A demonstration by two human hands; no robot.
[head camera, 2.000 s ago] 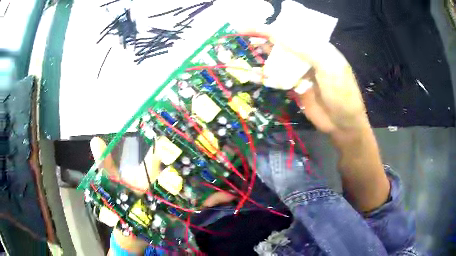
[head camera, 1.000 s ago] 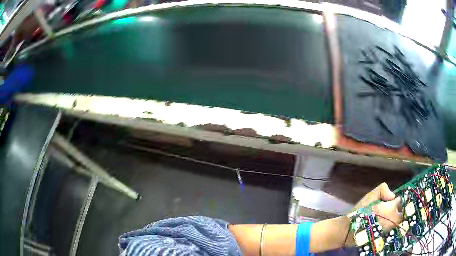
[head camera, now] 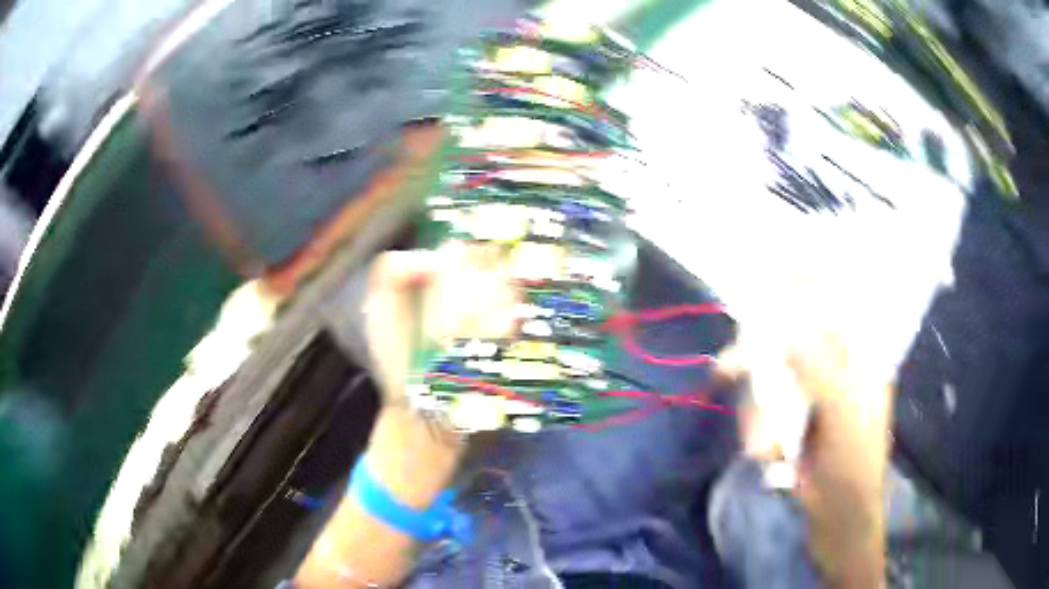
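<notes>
A long green circuit board panel [head camera: 523, 150], crowded with yellow, white and blue parts, stands nearly upright in view and is motion-blurred. My left hand [head camera: 449, 305], with a bright blue band at the wrist, grips its lower left part. Red leads [head camera: 667, 359] loop out from the panel's lower right side towards my right hand. My right hand [head camera: 834, 397] is blurred, to the right of the panel, with its fingers closed around a pale wad that looks like white tissue [head camera: 778, 426]. The wad partly merges with the white behind it. Whether the fingers touch the lead ends is unclear.
A white sheet [head camera: 851, 259] with loose black pieces [head camera: 794, 167] lies beyond my right hand. A dark side tray [head camera: 311, 81] with a reddish-brown edge lies at upper left. The bench's chipped pale edge [head camera: 173, 426] curves down the left. A denim-clad lap [head camera: 621, 489] is below.
The view swung left to the bench and side tray, then back over the lap. The panel now stands steeper, still in my left hand. My right hand now sits apart from it at the right.
</notes>
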